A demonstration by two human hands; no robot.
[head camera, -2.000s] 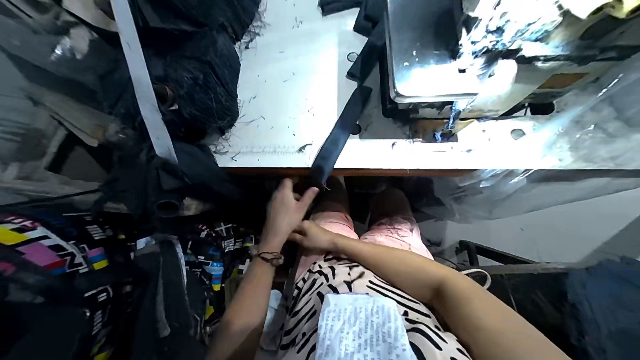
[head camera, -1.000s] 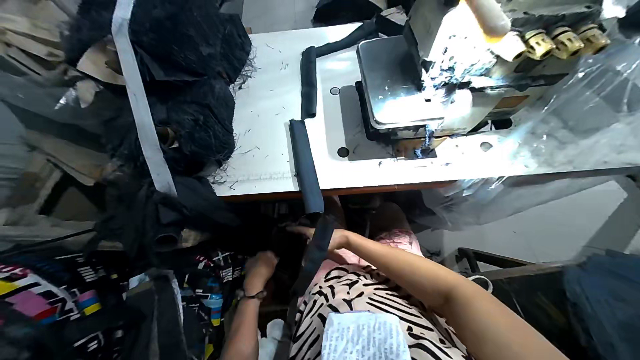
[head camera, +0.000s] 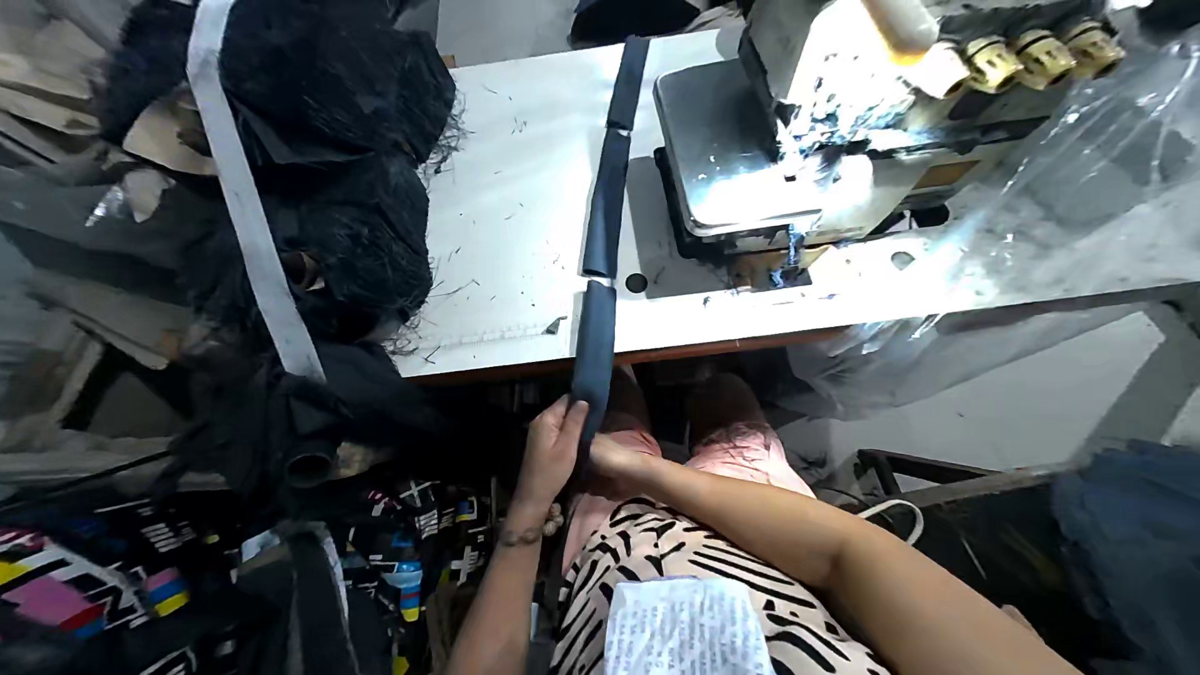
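Note:
A chain of dark fabric strips [head camera: 607,206], joined end to end with small gaps, runs down the white sewing table [head camera: 506,234] and over its front edge. My left hand [head camera: 553,455] grips the lowest strip just below the edge, thumb on top. Beside it, my right hand [head camera: 609,461] is at the same strip, lower down and partly hidden by the strip; its fingers cannot be made out. An industrial overlock sewing machine [head camera: 844,187], its needle area brightly lit, stands to the right of the strips, with a flat metal plate [head camera: 722,141] at its left.
A heap of black frayed fabric [head camera: 328,141] with a pale band [head camera: 244,197] across it covers the table's left side. Clear plastic sheeting [head camera: 1059,206] hangs at the right. Printed fabric [head camera: 403,562] lies at lower left, dark blue fabric [head camera: 1134,544] at lower right. Thread scraps dot the tabletop.
The strips, bent and offset on the table a second ago, now lie in a nearly straight line. My left hand has moved up to the strip near the table edge.

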